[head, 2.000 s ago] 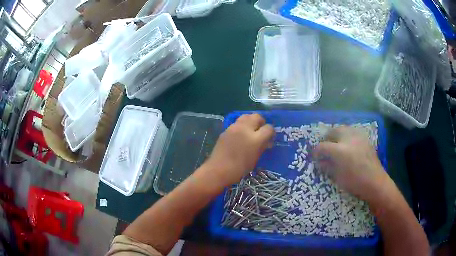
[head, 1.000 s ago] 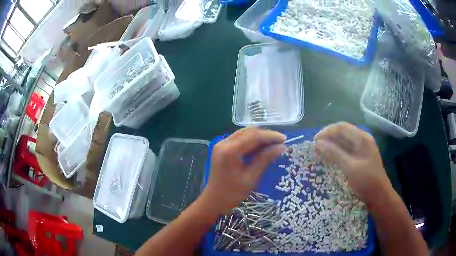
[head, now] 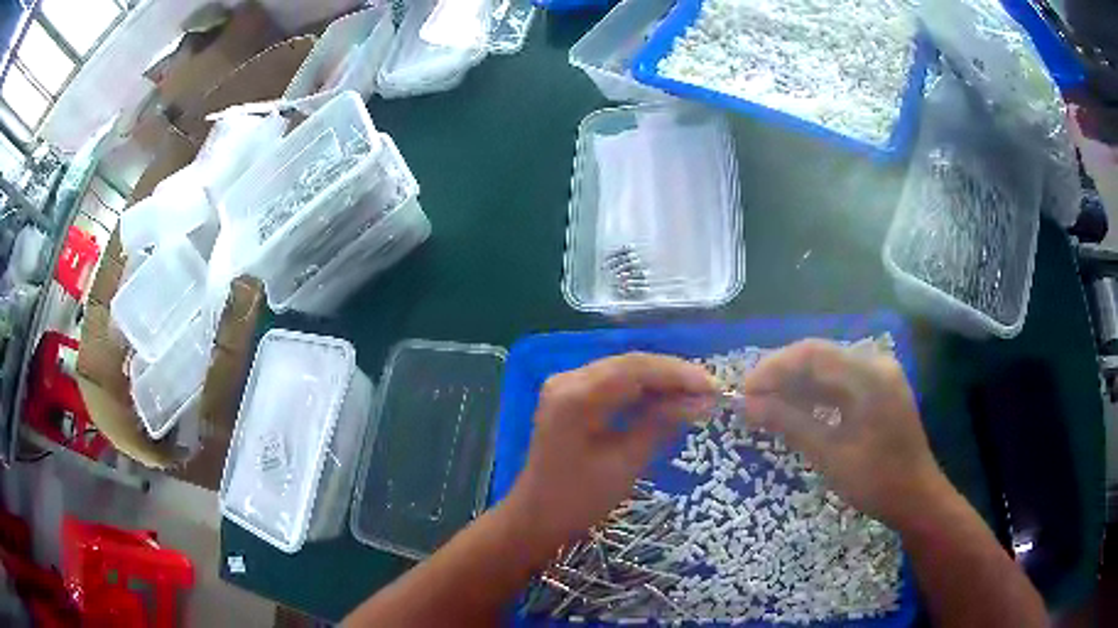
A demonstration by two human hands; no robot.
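Observation:
My left hand (head: 607,429) and my right hand (head: 834,411) meet fingertip to fingertip over the blue parts tray (head: 539,358). A small light piece shows between the fingertips; the fingers hide most of it, and a pin in the left hand can barely be made out. Metal pins (head: 613,552) lie heaped at the left of the tray, white sleeves (head: 785,540) at the right. Behind the tray, an open clear box (head: 656,196) holds a white liner with a few finished pieces at its lower left.
A clear lid (head: 429,448) and closed box (head: 292,442) lie left of the tray. Stacked boxes (head: 343,221) and a carton (head: 233,356) stand farther left. A metal-parts tub (head: 962,245), second blue tray (head: 785,68) and black oblong (head: 1036,454) are at right.
The hands have come together at the fingertips. A second ago they were apart, with a thin pin sticking out from my left fingers. The view has tilted since the earliest frame.

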